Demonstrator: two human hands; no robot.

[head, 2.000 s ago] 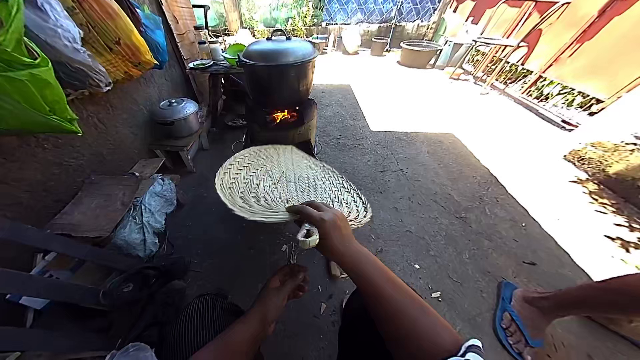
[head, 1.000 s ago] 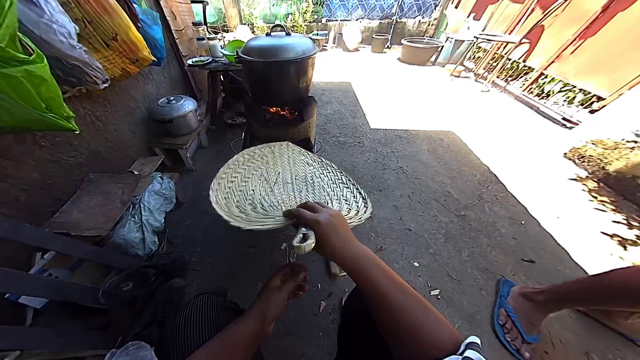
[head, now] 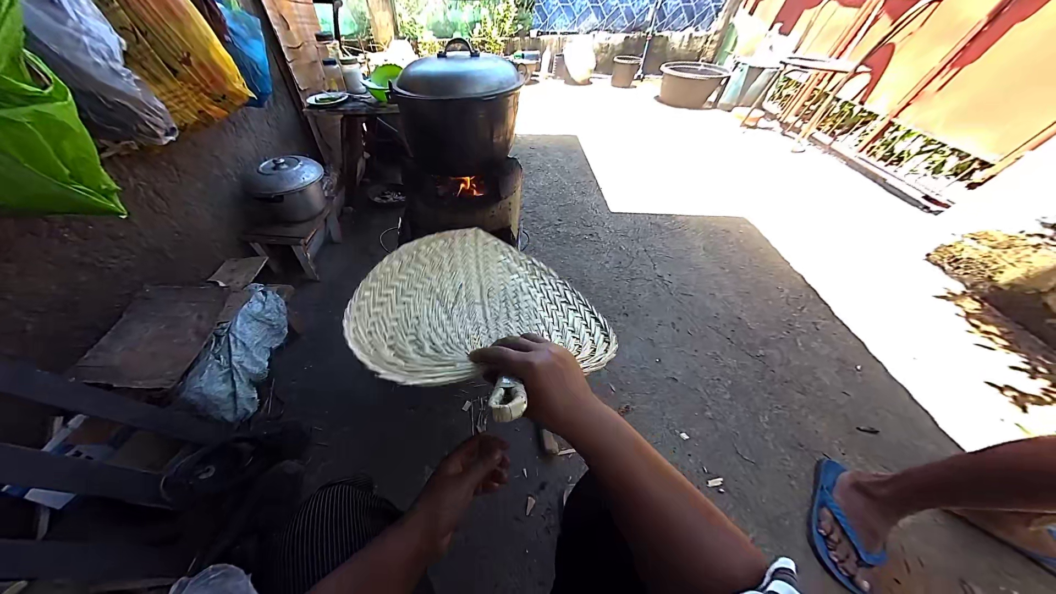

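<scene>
A woven palm-leaf hand fan (head: 462, 305) lies nearly flat in front of me, with my right hand (head: 540, 375) gripping it where the blade meets its looped handle (head: 507, 399). Below and left of the handle is my left hand (head: 466, 474), fingers curled; whether it holds something thin is unclear. Beyond the fan, a large lidded metal pot (head: 458, 103) stands on a blackened stove (head: 487, 206), where a fire (head: 469, 186) burns in the opening.
A smaller lidded pot (head: 289, 190) sits on a low wooden stool (head: 289, 239) by the left wall. Plastic bags (head: 54, 124) hang above. A crumpled sack (head: 239, 355) lies lower left. A person's foot in a blue flip-flop (head: 841, 520) is at lower right.
The fan has shifted and tilted slightly, still in my right hand. Flames in the stove look different from frame to frame. My left hand has stayed in about the same place.
</scene>
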